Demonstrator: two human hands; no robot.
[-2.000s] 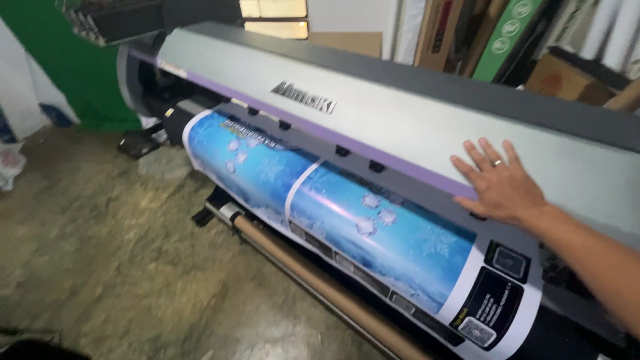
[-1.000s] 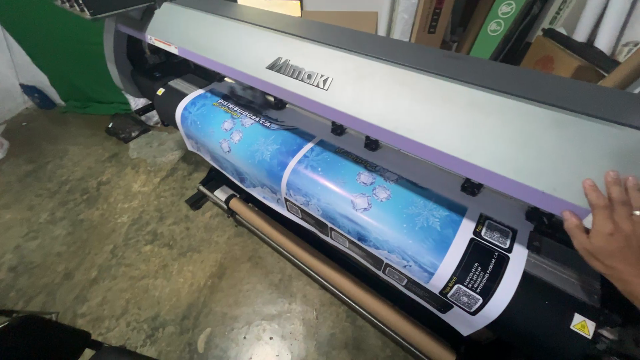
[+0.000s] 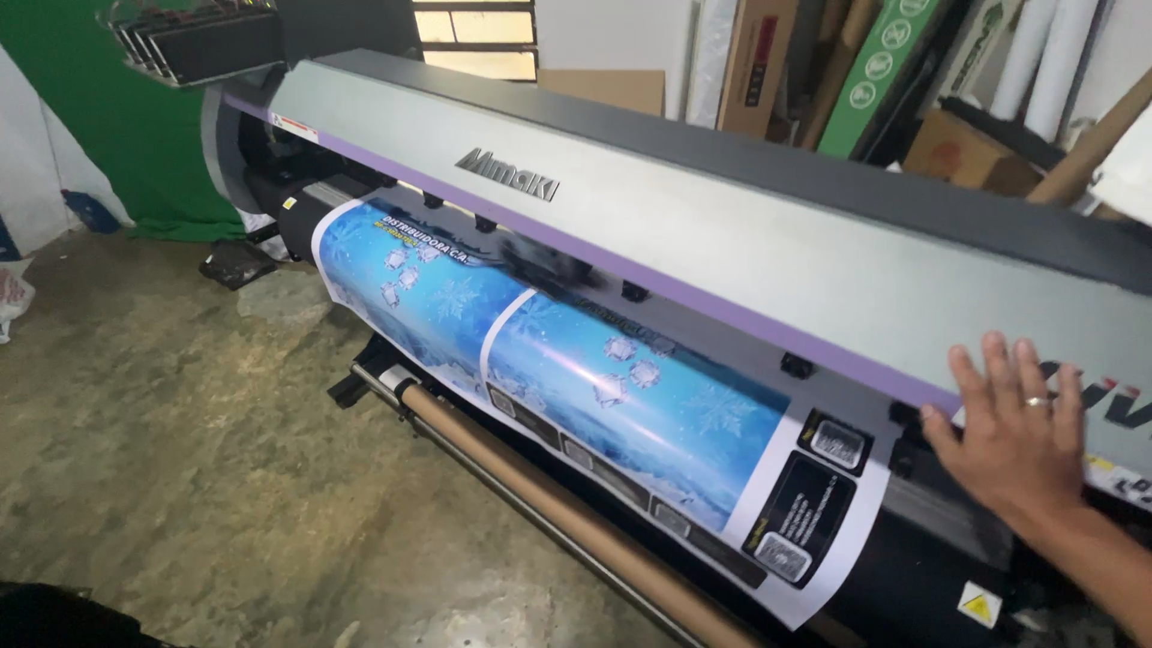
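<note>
My right hand [image 3: 1021, 432], with a ring on one finger, is spread over the right part of the front cover of a Mimaki wide-format printer [image 3: 684, 243]. Its fingertips lie at the grey cover, its thumb by the purple lower edge; firm contact cannot be told. Nothing is held in it. A printed sheet [image 3: 630, 378] with blue icy pictures, snowflakes and black panels bearing writing and codes curves out from under the cover. Below the sheet runs a cardboard roll core [image 3: 540, 504] on a metal bar. My left hand is out of view.
Behind the printer lean a brown carton [image 3: 760, 63], a green box [image 3: 873, 81] and several white rolls [image 3: 1057, 63]. A green cloth [image 3: 135, 117] hangs at the far left. A black plastic bag [image 3: 236, 264] lies on the concrete floor [image 3: 252, 468].
Two seconds ago my right hand was over the cover further left along it; one second ago it was at the frame's right edge. The view has shifted between frames.
</note>
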